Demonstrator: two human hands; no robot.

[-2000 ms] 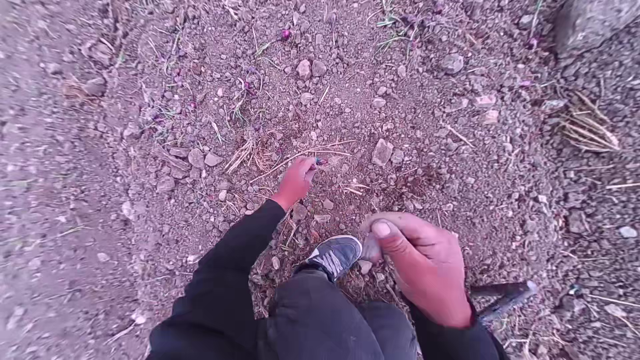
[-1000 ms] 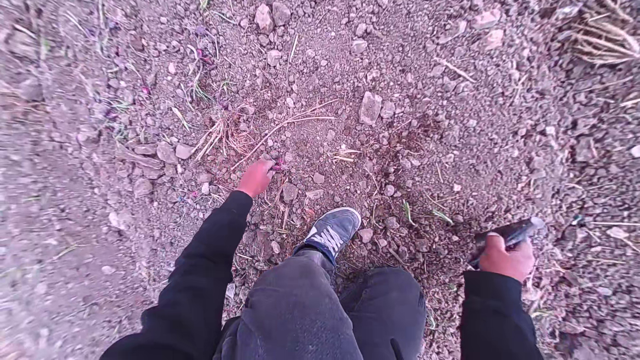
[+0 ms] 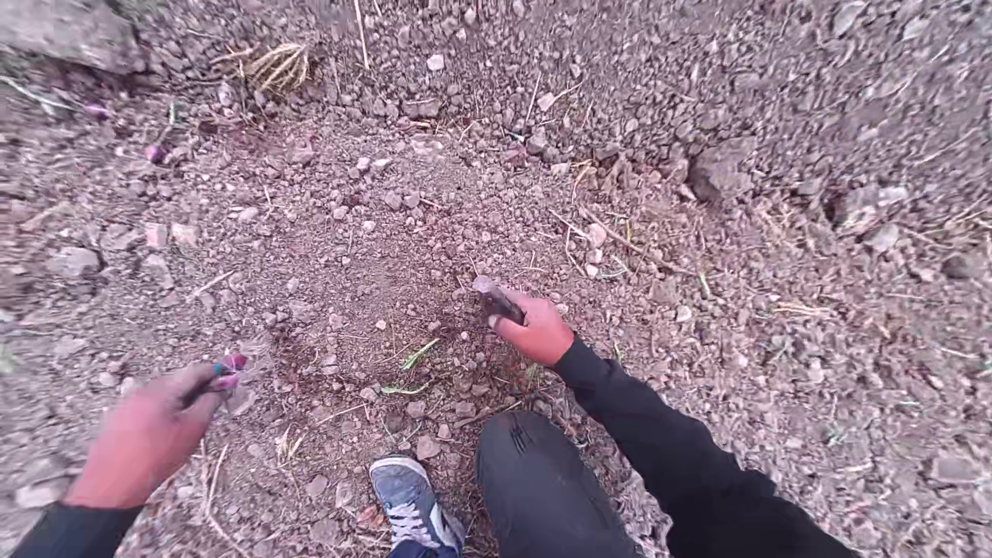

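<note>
My left hand (image 3: 151, 430), at the lower left just above the soil, pinches small purple-red onion bulbs (image 3: 231, 372) with thin roots between thumb and fingers. At the middle my right hand (image 3: 535, 325) is closed around the dark handle of a tool (image 3: 500, 301); its pale end points up and left, and the rest of it is hidden or unclear. Two green leaf scraps (image 3: 419, 354) lie on the soil between my hands. Another purple onion bulb (image 3: 155, 153) lies on the ground at the upper left.
A large grey rock (image 3: 70, 35) fills the top left corner, with a dry root clump (image 3: 279, 68) beside it. Another stone (image 3: 721, 167) sits at the upper right. My shoe (image 3: 411, 500) and knee are at the bottom. Cloddy soil with pebbles and dry stalks surrounds them.
The view has swung to the right. My right hand, near my knees with a stone-like thing two seconds ago, took hold of the dark tool by one second ago. My left hand has lifted from the soil.
</note>
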